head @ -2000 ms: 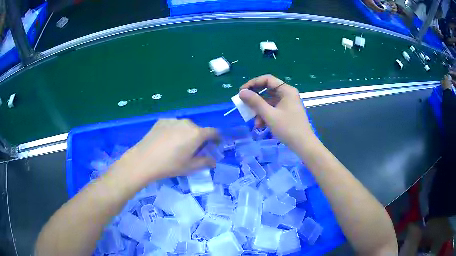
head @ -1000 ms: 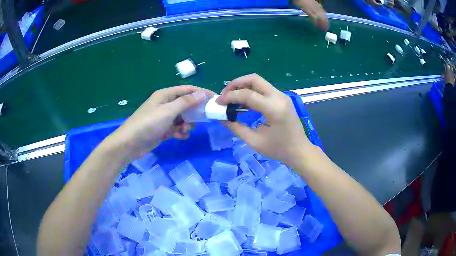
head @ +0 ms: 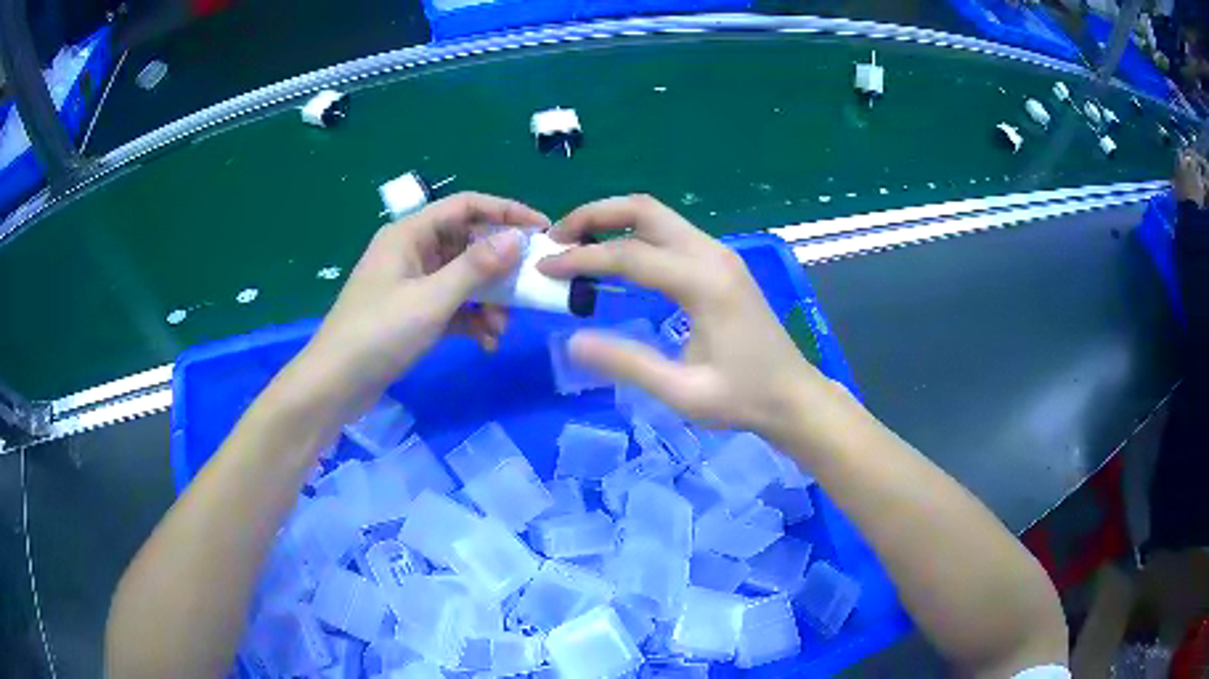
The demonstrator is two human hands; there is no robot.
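A white block unit [head: 542,275] with a black end piece [head: 583,296] is held in the air above the blue plastic bin [head: 252,385]. My left hand [head: 422,275] grips a clear shell [head: 493,265] at the unit's left end; the shell is partly hidden by the fingers. My right hand [head: 683,305] has its fingertips on top of the white block, with the thumb lower and apart from it. A thin lead sticks out to the right of the black end. Many loose clear shells [head: 491,544] lie in the bin.
The green conveyor belt [head: 716,133] runs behind the bin and carries scattered white units [head: 556,127]. A silvery side rail [head: 928,226] borders it. Blue bins [head: 583,16] stand beyond the belt. A person's hand [head: 1189,173] shows at the far right.
My left hand holds a shell, and it and the white unit are now together. Since one second ago my right thumb has moved off the unit. Belt units have shifted left, and the hand across the belt is gone.
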